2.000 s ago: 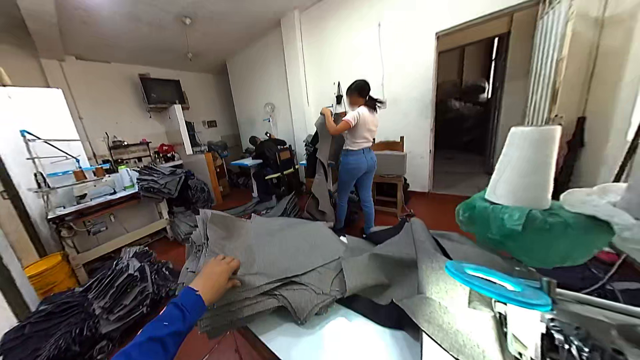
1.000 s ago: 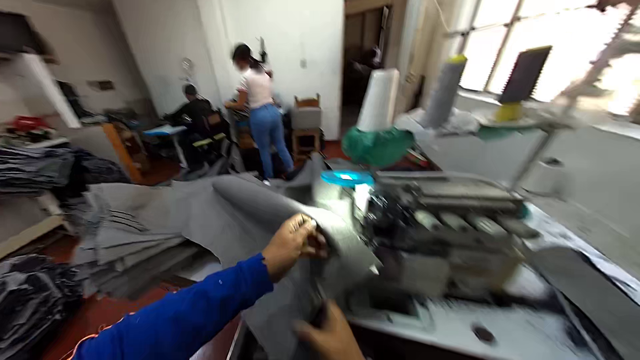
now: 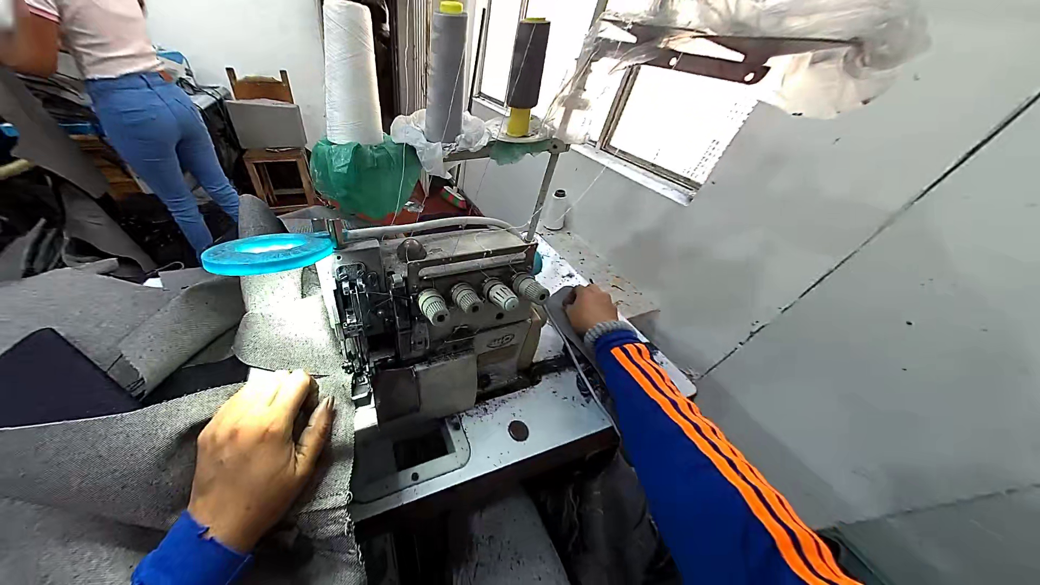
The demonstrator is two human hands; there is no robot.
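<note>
An overlock sewing machine (image 3: pixel 455 317) stands on a metal-topped sewing table (image 3: pixel 520 435). My left hand (image 3: pixel 256 455) rests on grey fabric (image 3: pixel 106 467) just left of the needle area, its fingers near the presser foot; whether it pinches the cloth is unclear. Reaching past the machine's right side, my right hand (image 3: pixel 589 310) has its fingers curled on a grey fabric piece (image 3: pixel 562 309) at the back of the table. A lit blue ring (image 3: pixel 268 253) juts out left of the machine head, above the cloth.
Thread cones (image 3: pixel 353 73) stand on a rack behind the machine, with green plastic (image 3: pixel 366 175) under one. A person in jeans (image 3: pixel 158 134) stands at the back left, near a wooden chair (image 3: pixel 276 162). A grey wall (image 3: pixel 853 268) bounds the right side. Dark fabric lies below the table.
The view has swung right and closer to the machine. My right hand has moved from the cloth in front of the machine to the grey piece beyond its right side.
</note>
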